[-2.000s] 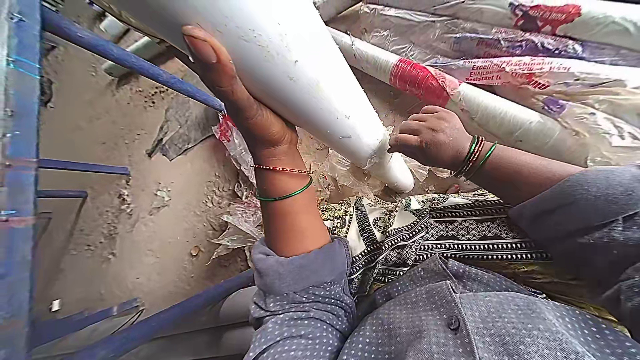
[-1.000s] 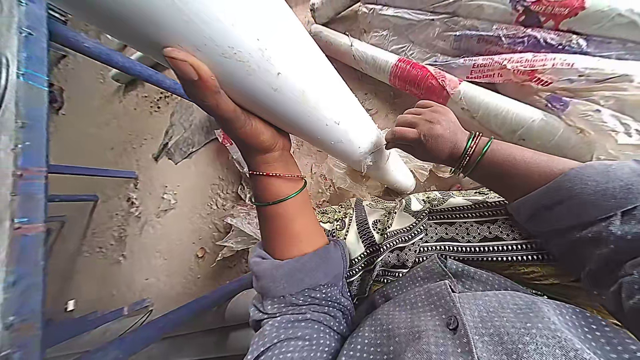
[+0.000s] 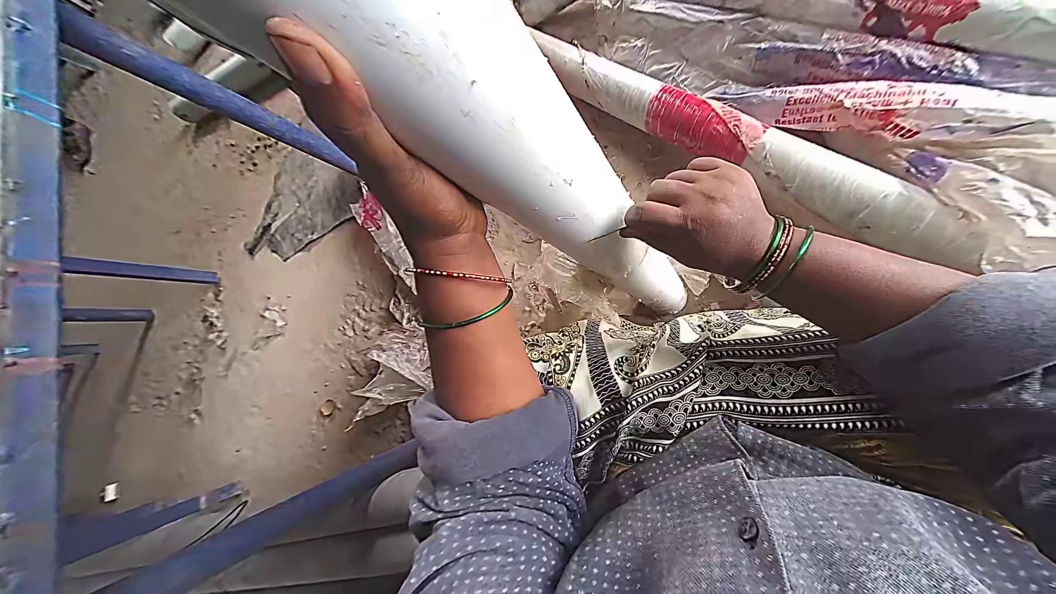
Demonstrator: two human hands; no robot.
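A thick, smooth white tube (image 3: 503,107) slants from the top left down to its rounded lower end near my lap. Beneath its left side, my left hand (image 3: 388,148) supports it, with the thumb along the surface and the other fingers hidden. My right hand (image 3: 701,214) is closed near the lower end, pinching a thin, dark, pointed thing (image 3: 606,234) whose tip is against the tube. Most of that thing is hidden by the fingers, so its kind is unclear.
Several long rolls in printed plastic wrap (image 3: 874,198) lie at the upper right. A blue metal frame (image 3: 31,330) with bars (image 3: 214,95) stands at left. Grey cloth-like scrap (image 3: 305,198) and torn clear plastic (image 3: 400,363) lie on the dusty ground.
The thin, dark, pointed thing now shows at my right fingertips; it was not discernible earlier. My left hand still supports the tube.
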